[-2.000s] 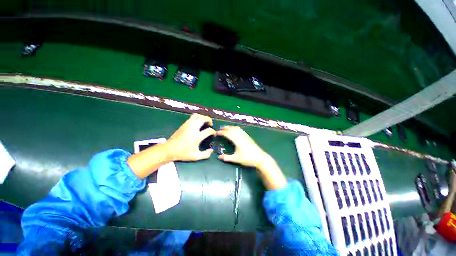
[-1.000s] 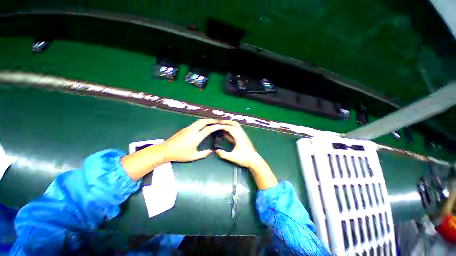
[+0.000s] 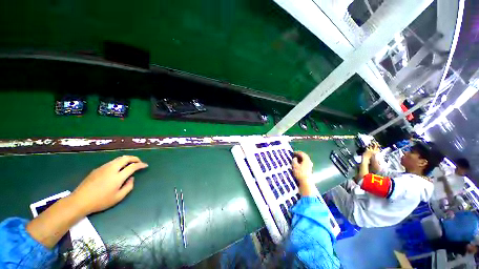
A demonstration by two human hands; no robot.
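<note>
My left hand (image 3: 107, 184) is over the bench at left, fingers apart, with nothing seen in it. My right hand (image 3: 303, 167) is at the right side of the white parts tray (image 3: 261, 197), fingers bent near its upper slots; whether it holds a module cannot be told. The tray has rows of oblong slots with dark modules. Silvery tweezers (image 3: 181, 218) lie on the bench between my hands, prongs slightly apart. A dark sheet with a white border (image 3: 65, 194) lies partly under my left wrist, with white backing paper (image 3: 86, 239) below it.
Beyond the chipped rail (image 3: 173, 141), part-built phones (image 3: 113, 108) and a long black fixture (image 3: 226, 115) lie on the green belt. A pale slanting beam (image 3: 320, 94) rises behind the tray. A person with a red armband (image 3: 377, 185) works at the right, near more dark parts.
My hands have parted. The right hand has moved right to the tray, and the left has opened and stays at left. The dark module between them is no longer seen. The view has swung right.
</note>
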